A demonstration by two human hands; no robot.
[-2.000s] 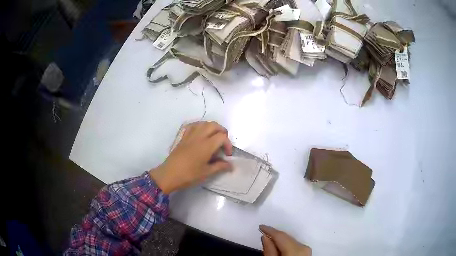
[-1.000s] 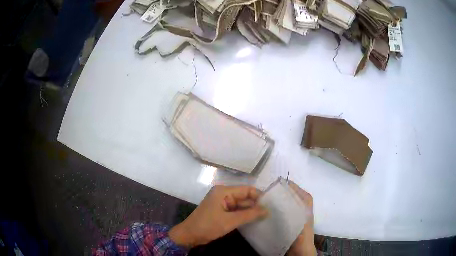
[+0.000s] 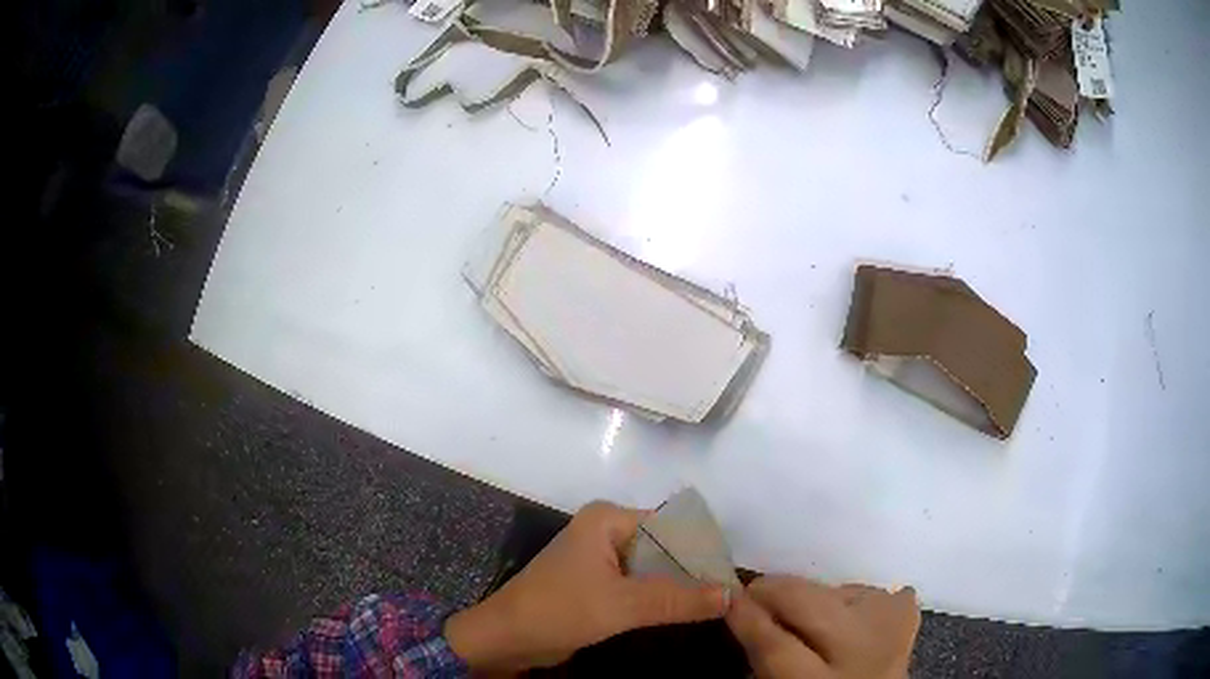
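Observation:
My left hand (image 3: 571,597) is at the bottom centre, over the table's front edge, and pinches a pale unturned pocket flap (image 3: 682,536). A corner of the flap points up between my hands; the rest is hidden by my fingers. My right hand (image 3: 829,630) is shut at the flap's lower right side, its fingertips against my left thumb. A loose stack of pale unturned flaps (image 3: 617,318) lies on the table beyond my hands. A brown turned flap (image 3: 942,325) lies to its right, with a pale underside showing at its lower edge.
Bundles (image 3: 743,29) tied with strips lie along the far side of the white table (image 3: 398,332), cut by the top of the picture. A loose wavy tie strip (image 3: 491,100) lies at the upper left. A white ticket (image 3: 1092,60) hangs at the upper right. Thread ends lie on the table.
My left hand has left the stack and holds a pale flap at the table edge. My right hand has come to it. The flap now looks folded and smaller between my hands. The view has shifted.

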